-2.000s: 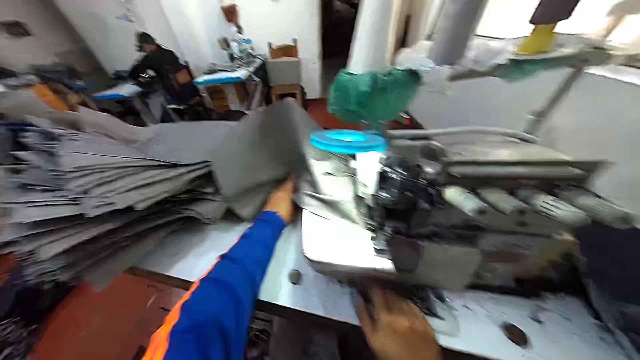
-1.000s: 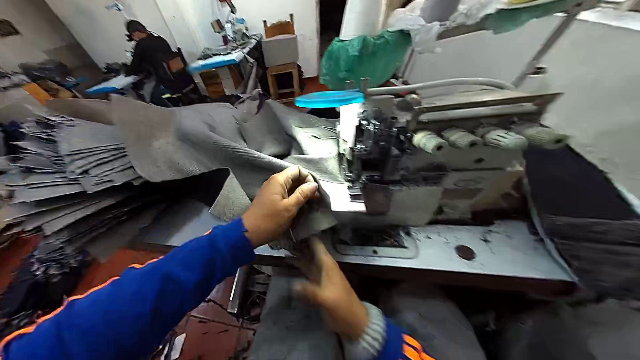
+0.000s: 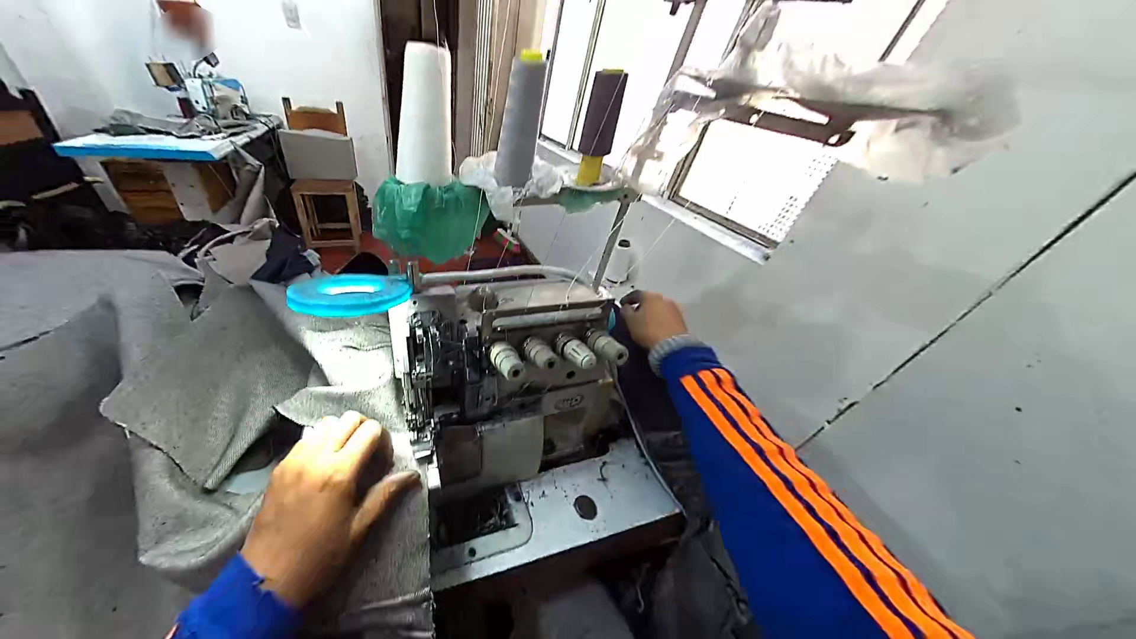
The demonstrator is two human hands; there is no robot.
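Observation:
My left hand [image 3: 333, 497] rests on grey fabric [image 3: 222, 373] left of the overlock sewing machine [image 3: 524, 382], its thumb near the presser foot area; whether the fingers pinch the cloth cannot be told. The fabric's edge runs down past the machine's needle side. Beyond the machine's right end, my right hand [image 3: 654, 318] is at the handwheel side, beside dark fabric [image 3: 652, 390]; its fingertips are partly hidden, and what they touch is unclear. A blue ring-shaped lamp [image 3: 348, 295] lights the needle area.
Thread cones [image 3: 424, 115] stand behind the machine, with green plastic [image 3: 428, 217] around their base. A wall [image 3: 976, 355] rises close on the right, below a window. Farther back at left are another sewing table [image 3: 142, 146] and a wooden chair [image 3: 324, 191].
My right hand has moved from beside my left hand, in front of the machine, to the machine's far right end. Grey fabric now lies spread along the needle side. The view has turned.

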